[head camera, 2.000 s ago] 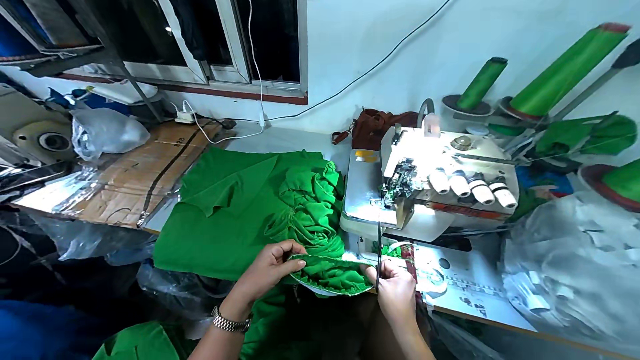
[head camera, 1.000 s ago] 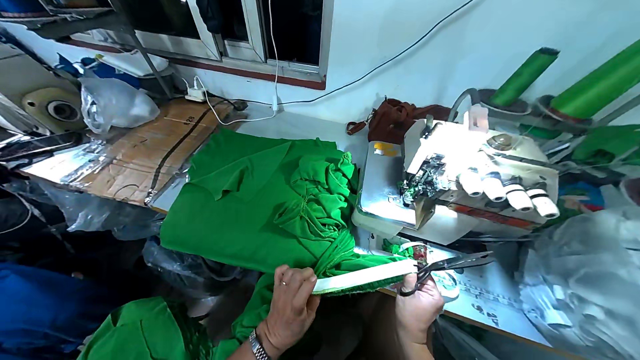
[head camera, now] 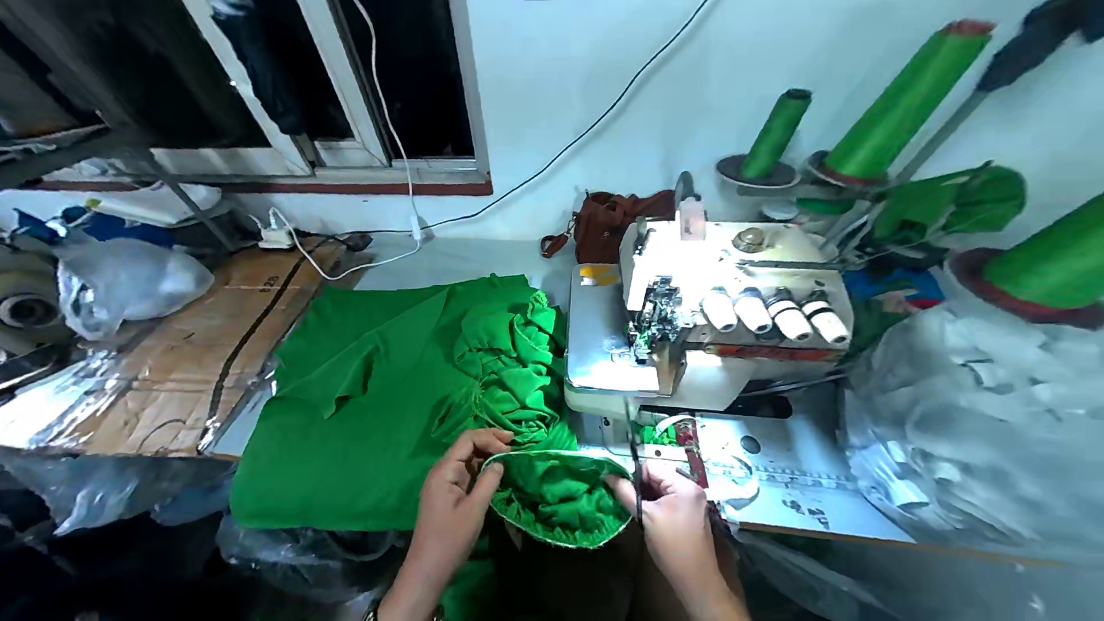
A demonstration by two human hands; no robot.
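My left hand (head camera: 457, 492) pinches the left side of a green fabric opening (head camera: 561, 496) with a pale edge, held spread in a loop. Its right side is between the thumb and fingers of my right hand (head camera: 673, 513). Dark scissors (head camera: 636, 457) are also in my right hand, their blades pointing up, away from me. Beyond my left hand, green fabric (head camera: 371, 405) lies on the table, flat at the left and bunched at the right. An overlock sewing machine (head camera: 733, 276) with several white tension knobs stands beyond my right hand.
Green thread cones (head camera: 914, 103) stand behind the machine. A large clear plastic bag with white material (head camera: 975, 431) sits at the right. A brown bag (head camera: 608, 224) lies by the wall. Cardboard (head camera: 216, 345) and a plastic bag (head camera: 125, 280) are at the left, with a white cable (head camera: 392, 129) hanging above.
The pale band was stretched straight between my hands a second ago; now the opening is spread into a loop. The scissors, which pointed right, now point up.
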